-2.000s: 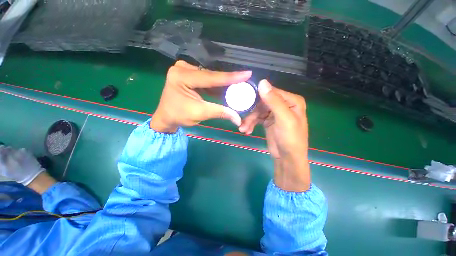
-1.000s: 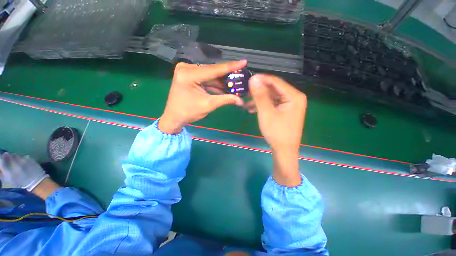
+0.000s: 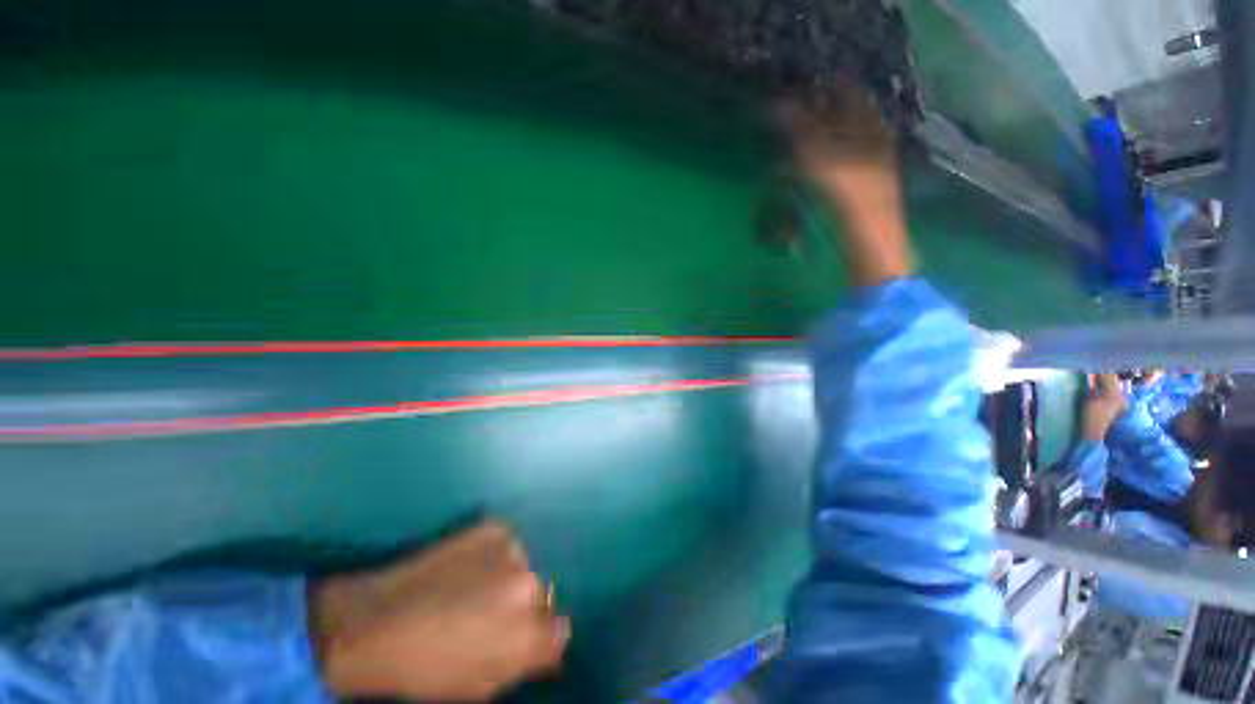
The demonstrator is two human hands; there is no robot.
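The picture is blurred by motion. My right hand (image 3: 842, 145) reaches to the far side, at the edge of the tray of dark units (image 3: 771, 48); its fingers are smeared and I cannot tell whether they hold anything. My left hand (image 3: 441, 615) is low at the left with curled fingers, over the near bench; whether something is inside it is hidden. A dark round unit (image 3: 779, 217) lies on the green belt just left of my right wrist. No lit display shows.
Red lines divide the green belt (image 3: 344, 220) from the near bench (image 3: 275, 495). Machinery and a grey rail (image 3: 1129, 344) stand at the right. Beyond are other workers in blue sleeves (image 3: 1149, 447). A blue strip shows at the lower edge (image 3: 716, 674).
The view has swung to the right. My hands have parted: the right went out to the tray, the left came down near the bench. The unit both hands were handling is no longer visible.
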